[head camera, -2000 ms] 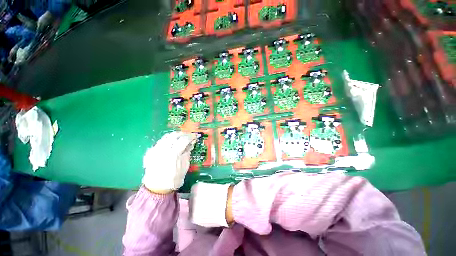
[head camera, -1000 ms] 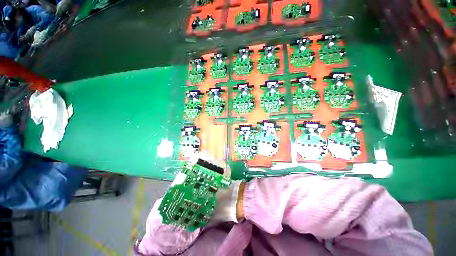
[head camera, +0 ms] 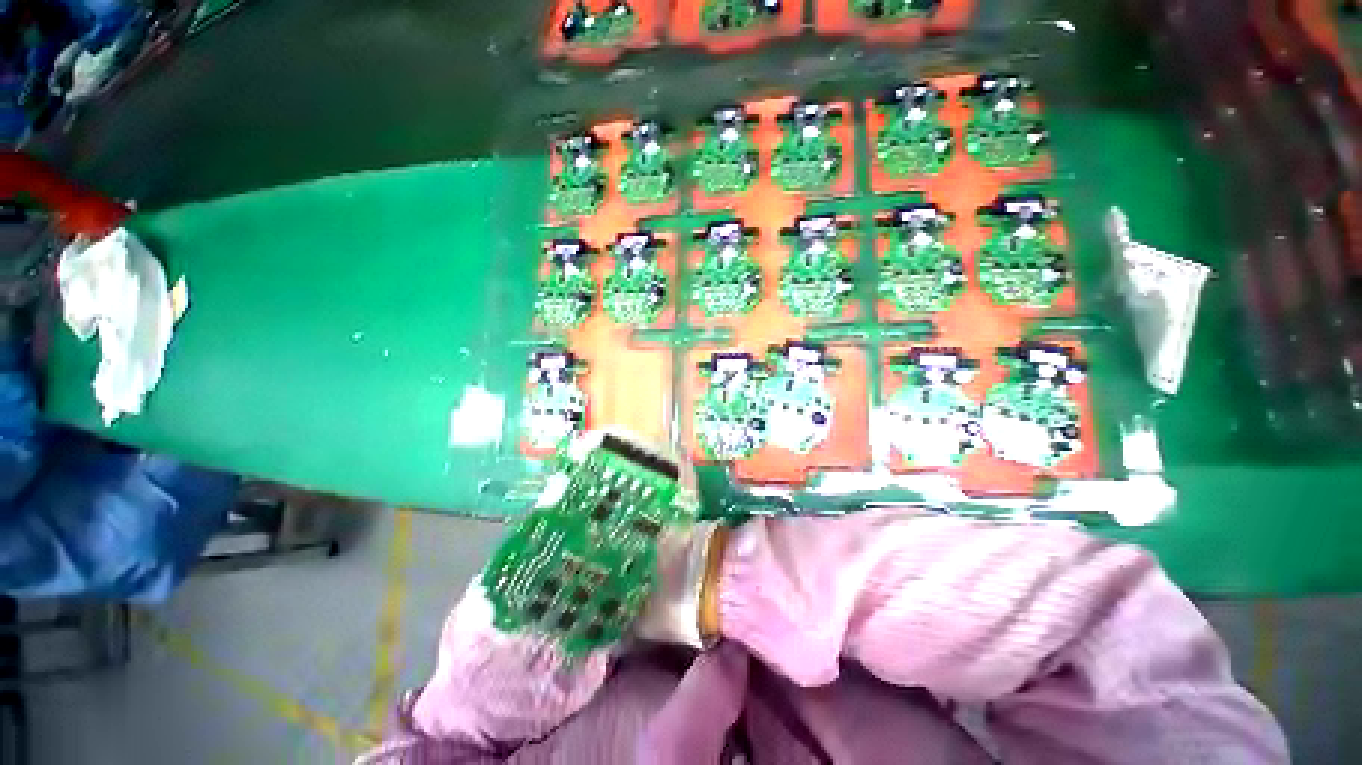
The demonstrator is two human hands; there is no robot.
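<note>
A green circuit board [head camera: 583,553] is held close to me above the bench's front edge, tilted, its black connector at the top. My left hand [head camera: 553,490], white-gloved, is mostly hidden behind the board. My right hand [head camera: 681,580], also gloved, is at the board's right edge, fingers partly hidden behind it; both appear to hold it. The near clear tray [head camera: 926,499] has orange-red compartments with green boards, mostly in pairs. Its front-left compartment [head camera: 630,386] shows one board [head camera: 554,398] on the left and bare lining on the right.
Another filled tray [head camera: 672,33] lies beyond. A white paper slip [head camera: 1162,311] is right of the near tray. Clear trays [head camera: 1270,194] are stacked at far right. A crumpled white cloth [head camera: 117,321] lies far left on the green bench [head camera: 329,329]. Blue-clothed people [head camera: 105,523] are at the left.
The left hand has taken a board out of the front-left compartment and brought it toward me to the right hand. Since then the board's tilt has changed slightly, and the view has shifted.
</note>
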